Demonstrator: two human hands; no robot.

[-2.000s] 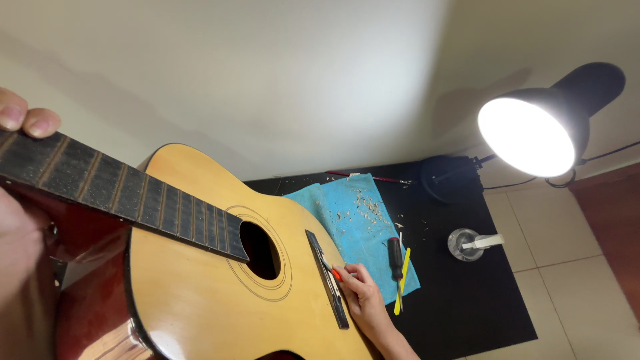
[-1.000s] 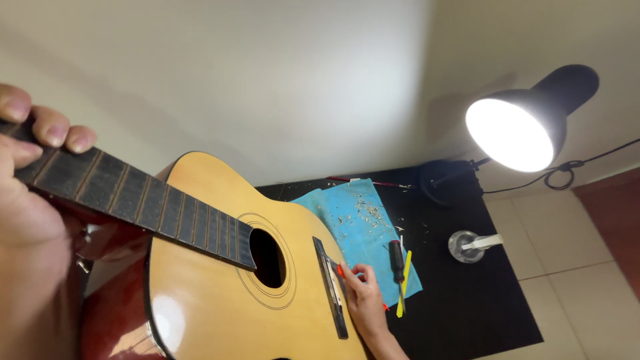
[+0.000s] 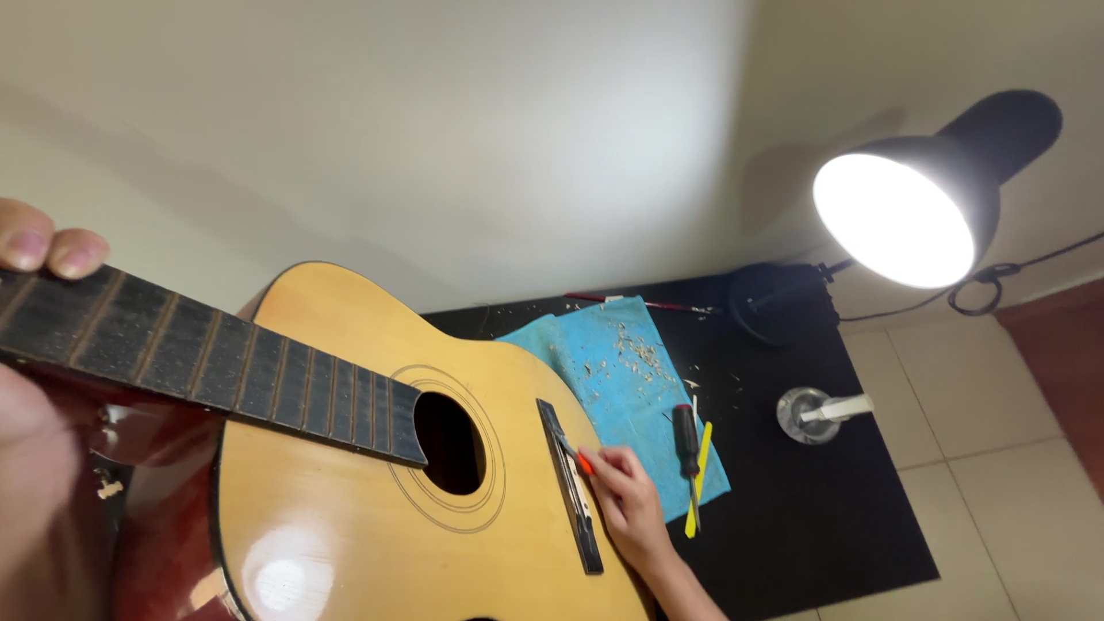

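Note:
An acoustic guitar without strings lies tilted, its pale wooden top (image 3: 345, 535) facing up and its dark fretboard (image 3: 224, 358) running to the upper left. Around the neck at the left edge closes my left hand (image 3: 52, 246), two fingertips showing over the fretboard. My right hand (image 3: 634, 509) rests by the dark bridge (image 3: 569, 487), gripping a small tool with an orange part (image 3: 586, 464); its thin end touches the bridge. The rest of the tool is hidden by the fingers. The round soundhole (image 3: 450, 444) lies between fretboard and bridge.
Beyond the guitar, a blue cloth (image 3: 621, 379) with scattered debris lies on a black table (image 3: 802, 509). A screwdriver (image 3: 686, 440) and a yellow strip (image 3: 701, 483) lie on it. A lit desk lamp (image 3: 897, 220), a clear round container (image 3: 806, 416) and a thin red-handled brush (image 3: 673, 305) are farther off.
Fewer fingers of my left hand show over the fretboard than a second ago. My right hand stays at the bridge with the orange tool.

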